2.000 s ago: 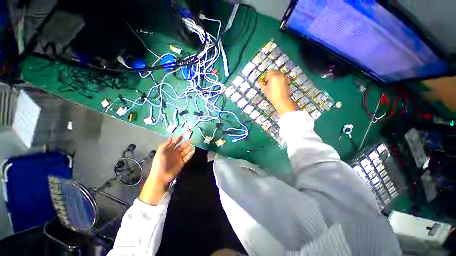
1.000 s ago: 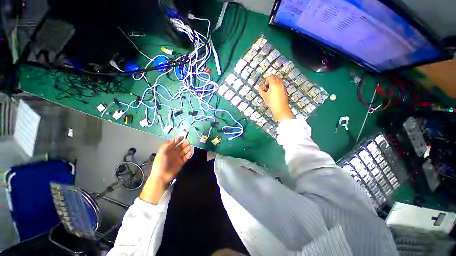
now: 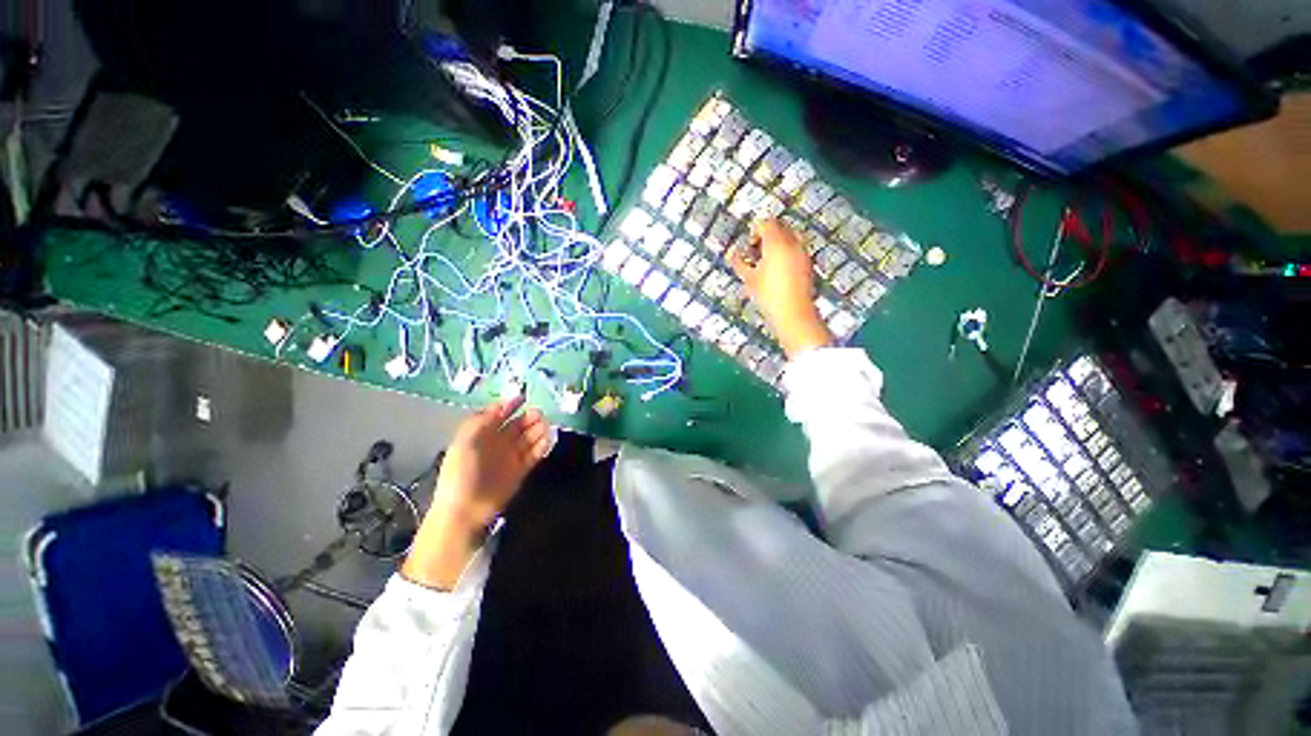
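A clear tray with rows of small pale and yellowish modules [image 3: 657, 223] lies on the green mat below the monitor. My right hand [image 3: 778, 278] is over the middle of this tray, fingers bent down to the modules; its fingertips are too small and blurred to show what they hold. My left hand [image 3: 493, 449] is at the bench's front edge, palm partly up, fingers loosely curled, close to the cable ends; whether it holds anything is unclear. White cables [image 3: 535, 266] lie tangled left of the tray, with small modules [image 3: 324, 347] at ends along the bench edge.
A monitor [image 3: 992, 65] stands at the back right. A second module tray [image 3: 1064, 467] lies at the right, beyond red and black leads [image 3: 1018, 237]. Black cables [image 3: 216, 273] lie on the left bench. A blue chair [image 3: 127, 597] stands on the floor below left.
The view has shifted, so bench items sit further left in the picture. My right hand stays over the tray, now bent at its middle rows. My left hand stays near the bench edge.
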